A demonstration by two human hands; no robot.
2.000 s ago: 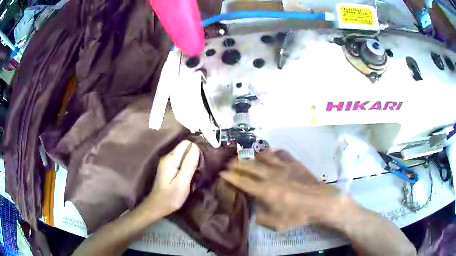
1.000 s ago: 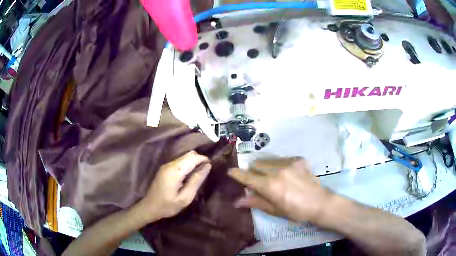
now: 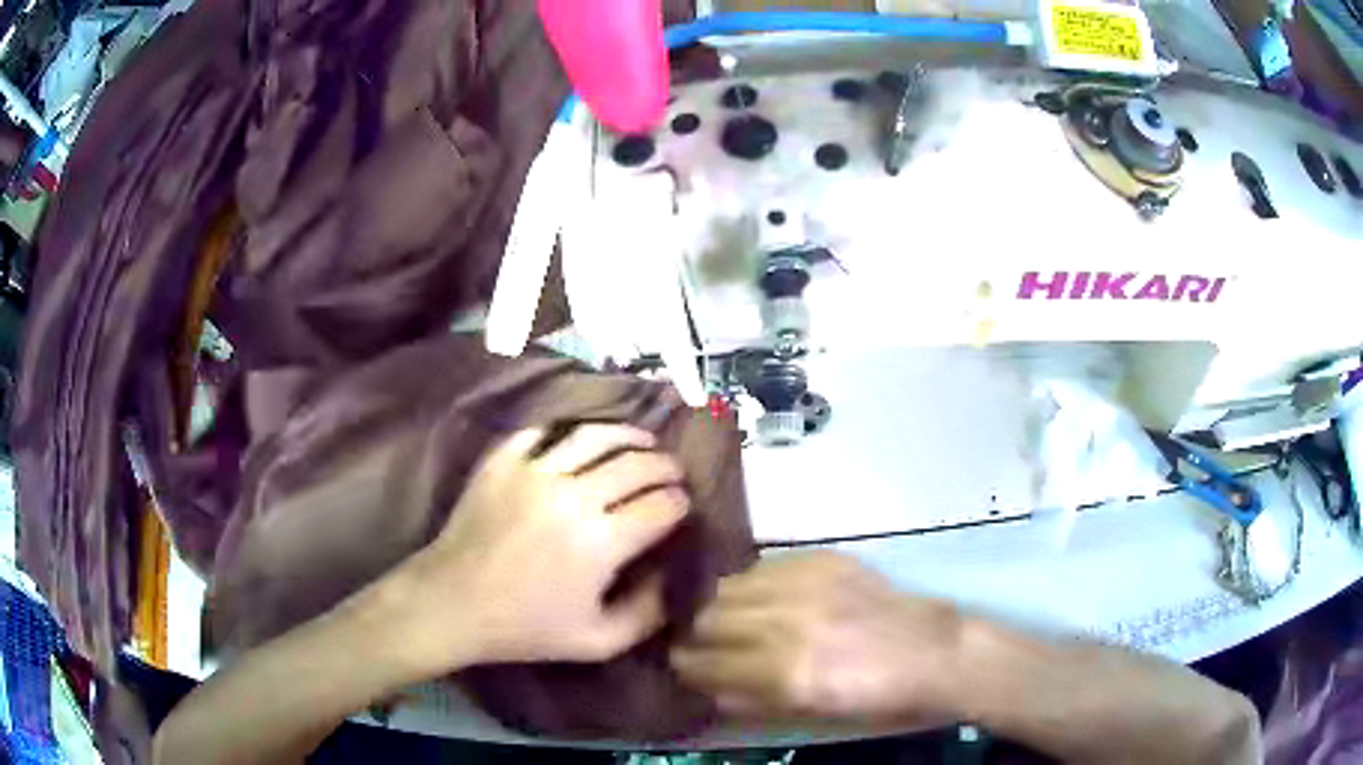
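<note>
The brown-purple garment cloth (image 3: 359,463) lies bunched left of and below the needle area of the white sewing machine (image 3: 927,224). My left hand (image 3: 561,546) grips the cloth with curled fingers, just below the machine's left end. My right hand (image 3: 822,635) is slightly blurred and holds the cloth's lower right part near the table's front edge. A red spot (image 3: 719,407) shows beside the presser foot area. The needle itself is hidden by the machine head and cloth.
A layered stack of the same cloth (image 3: 97,374) lies at the far left, with an orange-yellow strip (image 3: 154,583) beside it. A pink holder (image 3: 610,67) stands on the machine top. Blue-handled snips (image 3: 1214,481) and a crumpled clear plastic piece (image 3: 1084,441) lie at the right.
My left hand has moved right and its fingers now curl over the cloth. My right hand has moved down and closed on the cloth. The cloth's lower end is gathered up. The view has shifted slightly.
</note>
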